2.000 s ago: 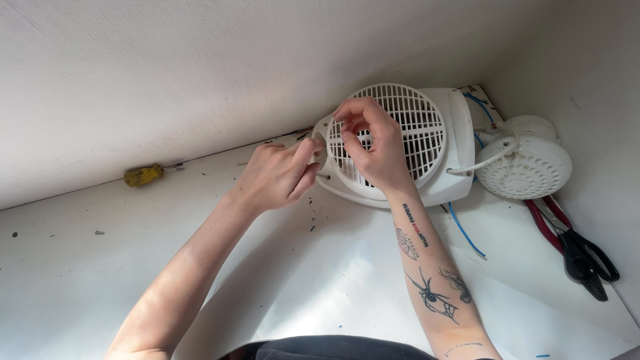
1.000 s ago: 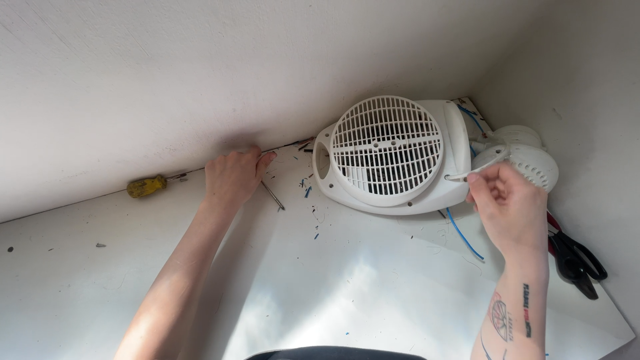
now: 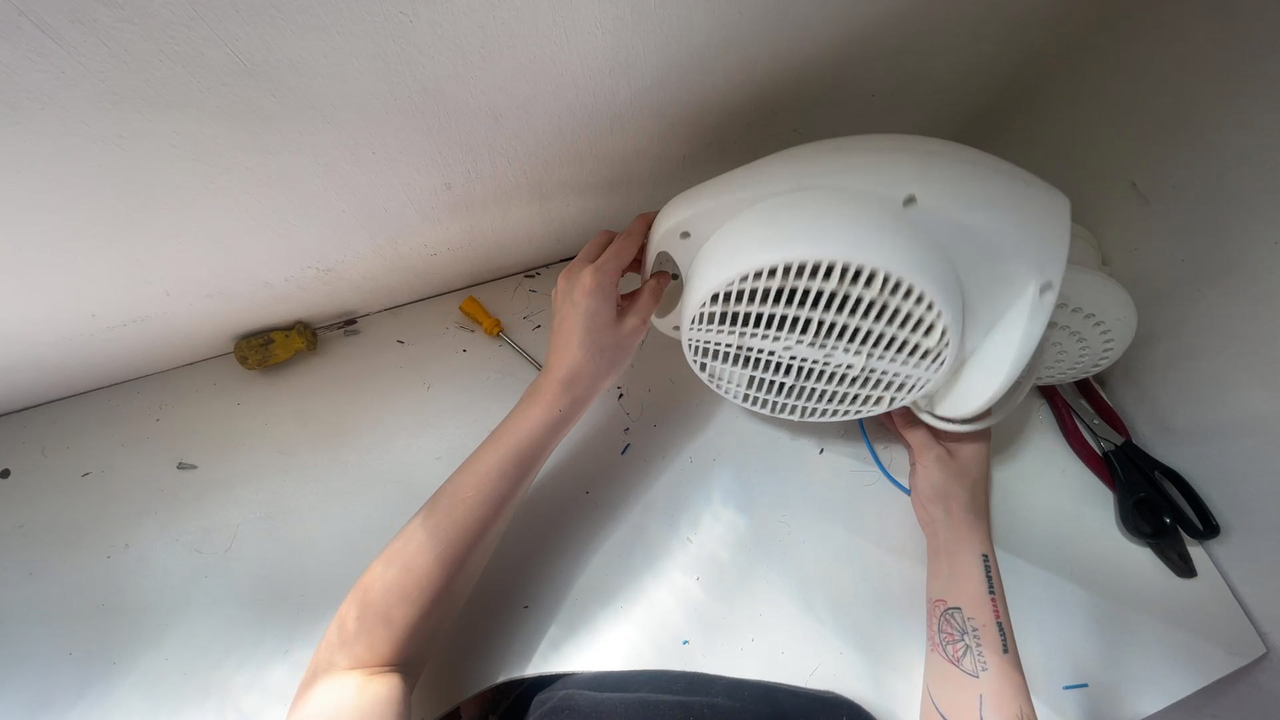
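Observation:
Both my hands hold a white plastic appliance housing (image 3: 890, 250) with a round slatted grille, tilted up off the white work surface. My left hand (image 3: 605, 300) grips its left end, the thumb at the oval opening there. Beneath the lower right edge, my right hand (image 3: 940, 460) supports the housing, its fingers mostly hidden. A white cord or tube curves along that edge beside my right hand. Behind the housing's right end shows a white round part with many small holes (image 3: 1088, 325). A blue wire (image 3: 883, 462) comes out below the housing.
A yellow-handled screwdriver (image 3: 482, 315) lies left of my left hand; a dirty yellow-handled tool (image 3: 275, 346) lies farther left by the wall. Red-handled pliers (image 3: 1075, 435) and black-handled scissors (image 3: 1150, 490) lie at right. Small debris and blue wire scraps dot the white surface (image 3: 750, 600).
The housing, lying on the surface one second ago, is now lifted and tilted. My left hand has moved right to its left end, uncovering the yellow screwdriver. My right hand has moved under its lower edge.

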